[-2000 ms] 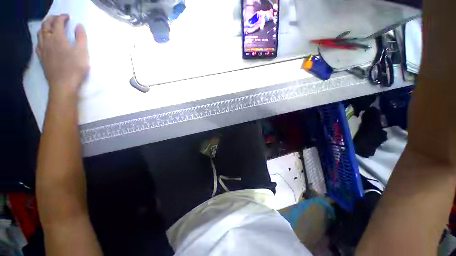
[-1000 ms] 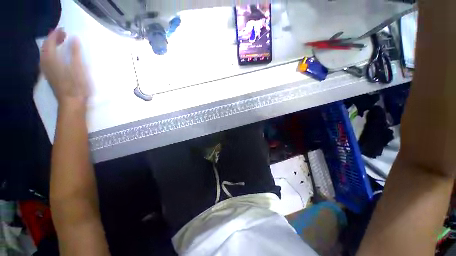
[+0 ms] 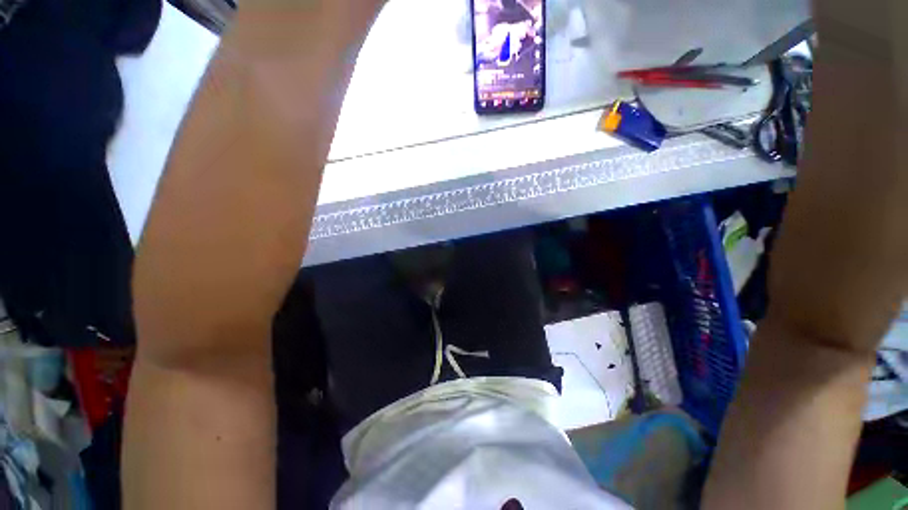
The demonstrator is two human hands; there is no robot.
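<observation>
Both my forearms reach up past the top edge of the head view, so my left hand and my right hand are out of the picture. What they hold cannot be seen. The white machine table (image 3: 398, 134) lies in front of me. The smartphone (image 3: 510, 55) lies on it with its screen lit. The sewing machine head and needle area are hidden or out of the picture behind my left forearm. A heap of black cloth (image 3: 55, 189) hangs over the left table edge.
A blue-and-yellow item (image 3: 634, 126), a slim red tool (image 3: 682, 76) and black scissors (image 3: 775, 129) lie on the table's right part. A ruler strip (image 3: 478, 199) runs along the front edge. A blue basket (image 3: 702, 309) stands below right, a red crate (image 3: 98, 383) below left.
My left hand has left the table's left side and gone up out of the picture, its forearm now crossing the table. My right forearm still reaches up at the right.
</observation>
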